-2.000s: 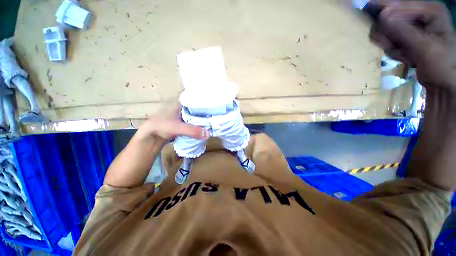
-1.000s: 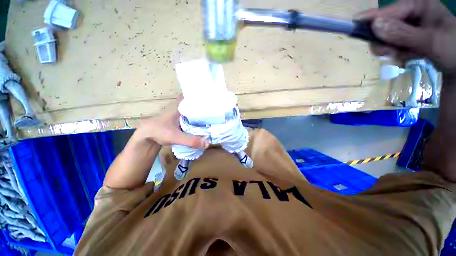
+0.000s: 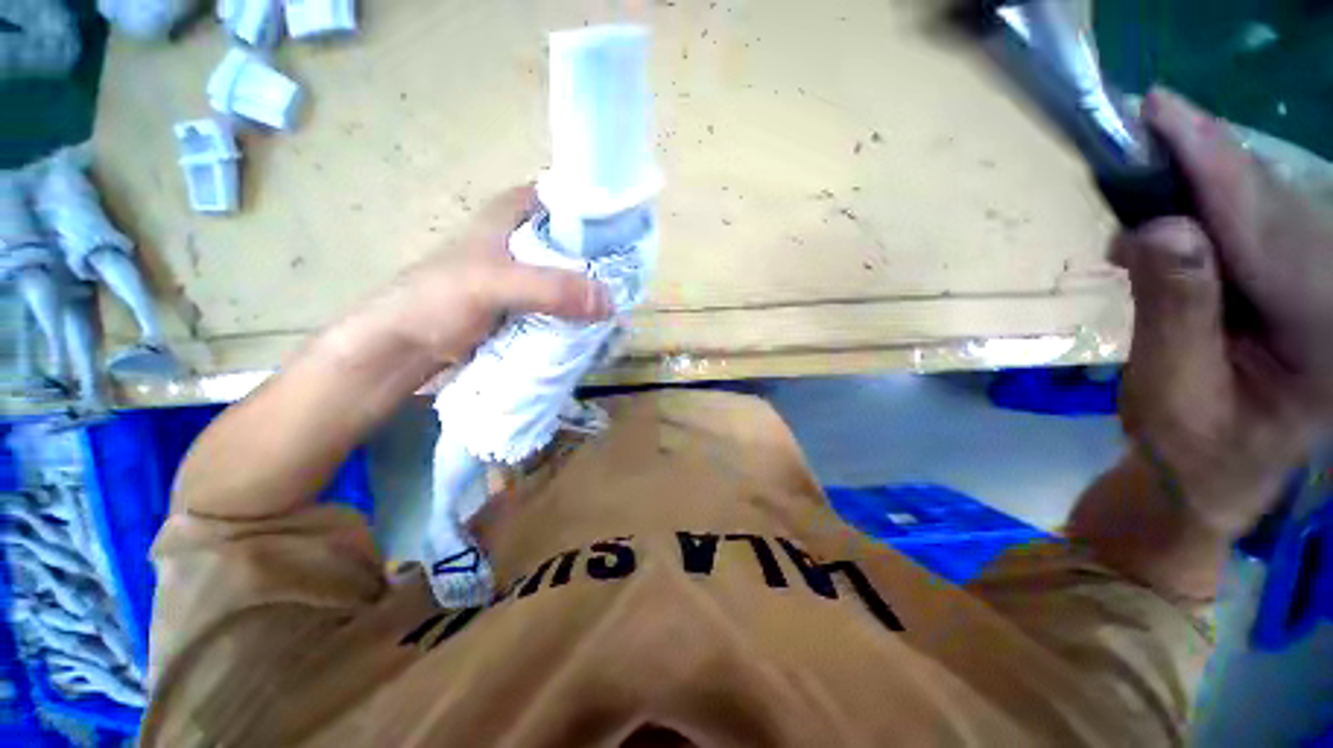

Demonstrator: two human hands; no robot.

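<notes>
My left hand (image 3: pixel 504 285) is closed around the shorts of a grey-white lower-body figure part (image 3: pixel 519 380), held at the table's near edge. The figure is turned sideways and tilted, its waist up and a sandalled foot pointing down toward my shirt. A white waist connector (image 3: pixel 599 124) stands upright out of its waist. My right hand (image 3: pixel 1206 278) grips the black handle of a mallet (image 3: pixel 1075 102) at the upper right. The mallet is blurred and its head is cut off by the top edge.
Several loose white connectors (image 3: pixel 209 165) lie at the upper left of the tan table (image 3: pixel 877 190). Grey-white leg parts (image 3: pixel 91 256) lie at the left table edge. A blue crate (image 3: pixel 110 541) with thin grey pieces is below left. More blue crates (image 3: pixel 936 529) are below right.
The mallet has moved from above the connector to the upper right, raised in my right hand. The figure part has been turned sideways in my left hand, with the connector now more upright.
</notes>
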